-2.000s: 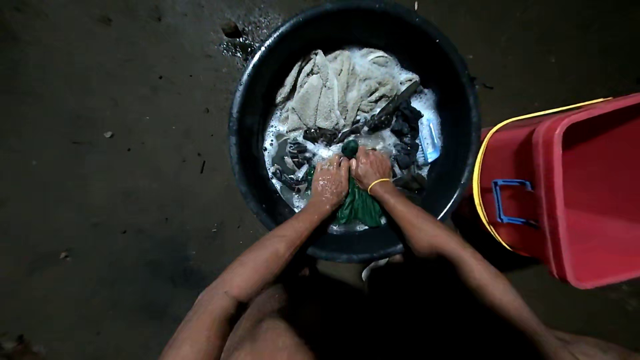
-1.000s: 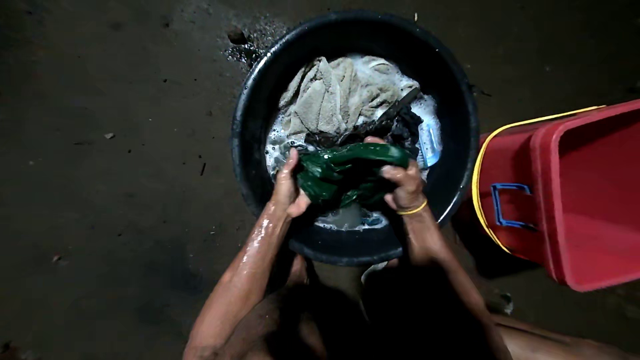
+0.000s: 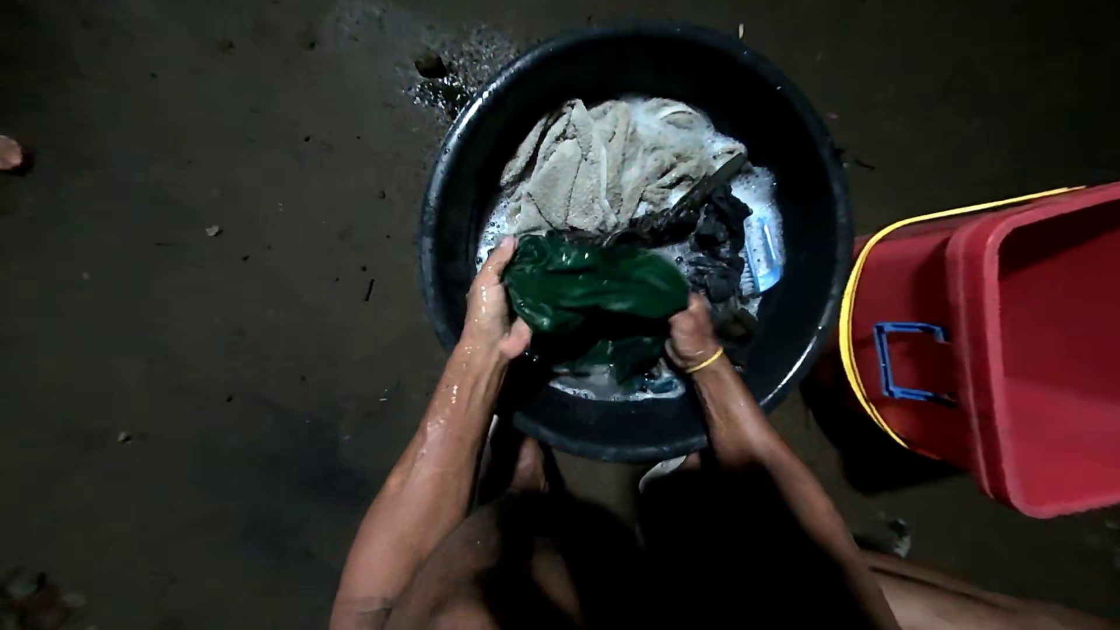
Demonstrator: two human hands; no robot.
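A wet dark green cloth (image 3: 595, 284) is stretched between my two hands over the near half of a round black basin (image 3: 448, 166). My left hand (image 3: 494, 302) grips its left end, thumb near the lower edge. At the right end my right hand (image 3: 694, 332), with a yellow band at the wrist, holds the cloth and is slightly blurred. Behind the green cloth, a light grey-beige towel-like cloth (image 3: 604, 166) lies in sudsy water. Dark wet cloths (image 3: 722, 232) lie to its right, beside a blue-and-white brush (image 3: 763, 254) against the suds.
A red plastic container (image 3: 976, 350) with a blue handle (image 3: 884, 360) and a yellow rim band or handle (image 3: 849, 324) stands to the right of the basin. Wet dark ground (image 3: 262, 306) with small debris surrounds them. My feet and legs are at the basin's near side.
Two seconds ago my hands were close together, pressing on the green cloth low in the basin. Now they are apart, with the cloth raised and spread between them.
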